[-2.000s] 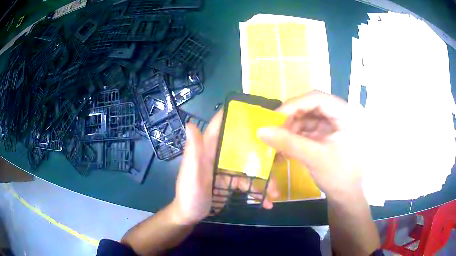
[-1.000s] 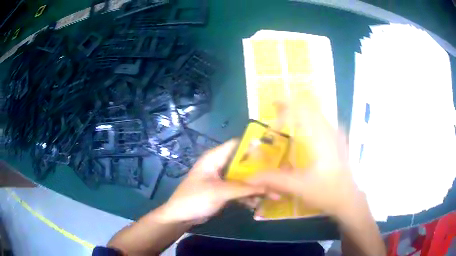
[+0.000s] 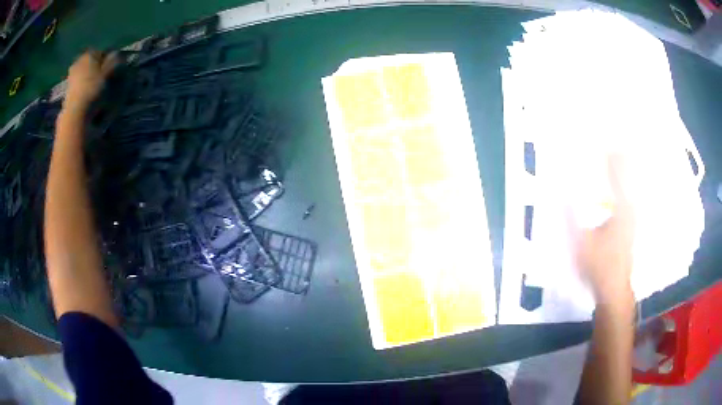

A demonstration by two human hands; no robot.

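Observation:
My left hand [image 3: 91, 77] reaches to the far edge of the black housing pile [image 3: 182, 158] at the upper left; it is small and blurred, and what it touches is unclear. My right hand [image 3: 603, 249] is over the white used backing sheets [image 3: 586, 103] on the right, blurred and glaring. A small pale yellow bit [image 3: 606, 212] shows at its fingertips; whether it is gripped is unclear. The adhesive sheet [image 3: 396, 198] lies between the hands, with two columns of yellow rectangles.
A small dark fragment [image 3: 308, 211] lies on the green table [image 3: 309, 332] between pile and sheet. Dark cut-outs run along the backing sheets' left edge. A red plastic stool or crate [image 3: 689, 340] stands at the lower right. A pale strip crosses behind the pile.
My hands have moved apart, left to the far pile, right onto the white sheets. The housing with yellow piece is no longer seen in my hands. The view has shifted.

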